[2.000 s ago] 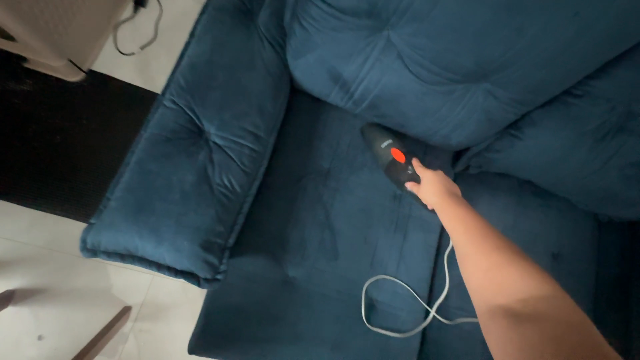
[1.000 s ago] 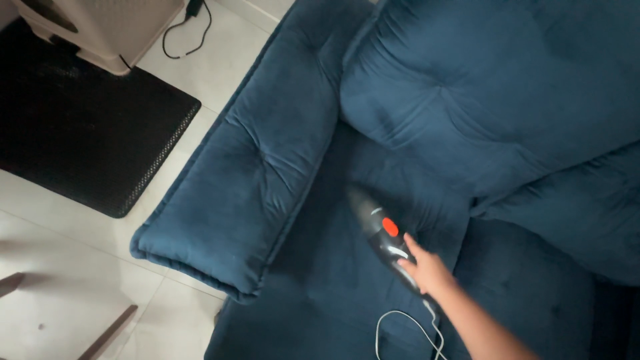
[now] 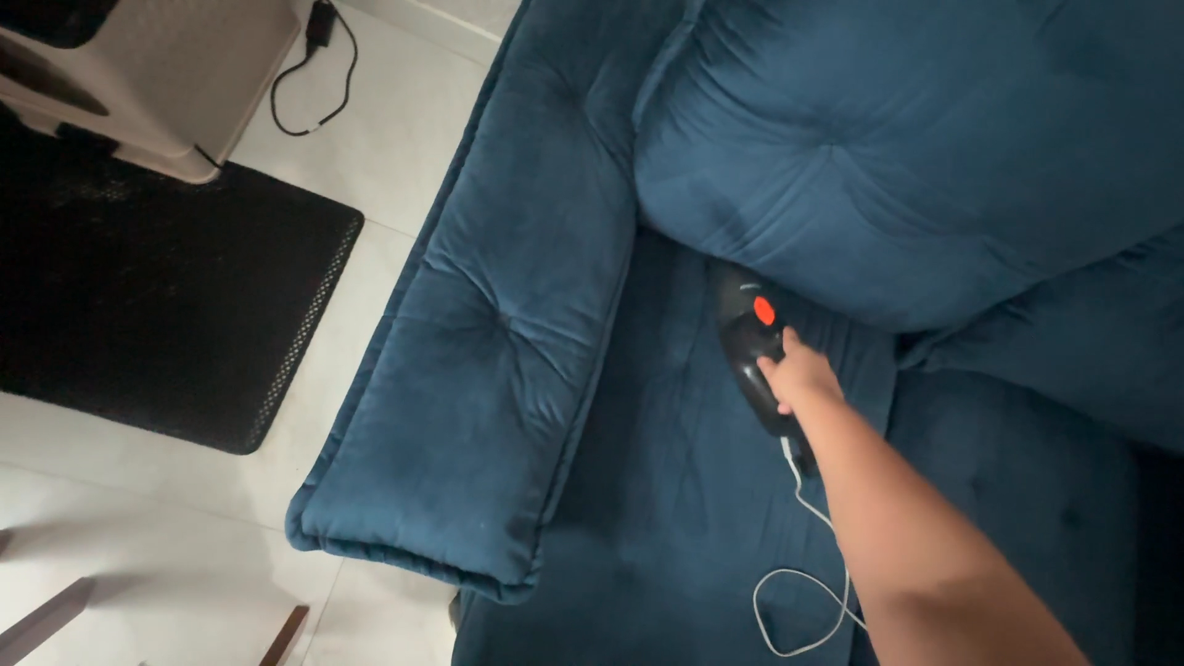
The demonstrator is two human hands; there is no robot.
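My right hand [image 3: 803, 375] is closed around the handle of a black handheld vacuum cleaner [image 3: 747, 347] with a red button. The vacuum's nose points to the back of a blue velvet sofa seat [image 3: 638, 518], close to the lower edge of a tufted back cushion [image 3: 832, 157]. From the handle's rear end a thin white cord [image 3: 797, 572] runs down, loops on the seat and passes by my forearm. My left hand is out of view.
The sofa's padded armrest [image 3: 462, 370] rises left of the seat. Beyond it, a black mat [image 3: 157, 296] lies on pale floor tiles beside a beige plastic box [image 3: 203, 74]. A black cable [image 3: 347, 83] lies near the box. Wooden legs [image 3: 285, 636] show at lower left.
From one second ago, my right hand and the vacuum have moved toward the back cushion. My right hand holds the vacuum in all frames. The view has shifted.
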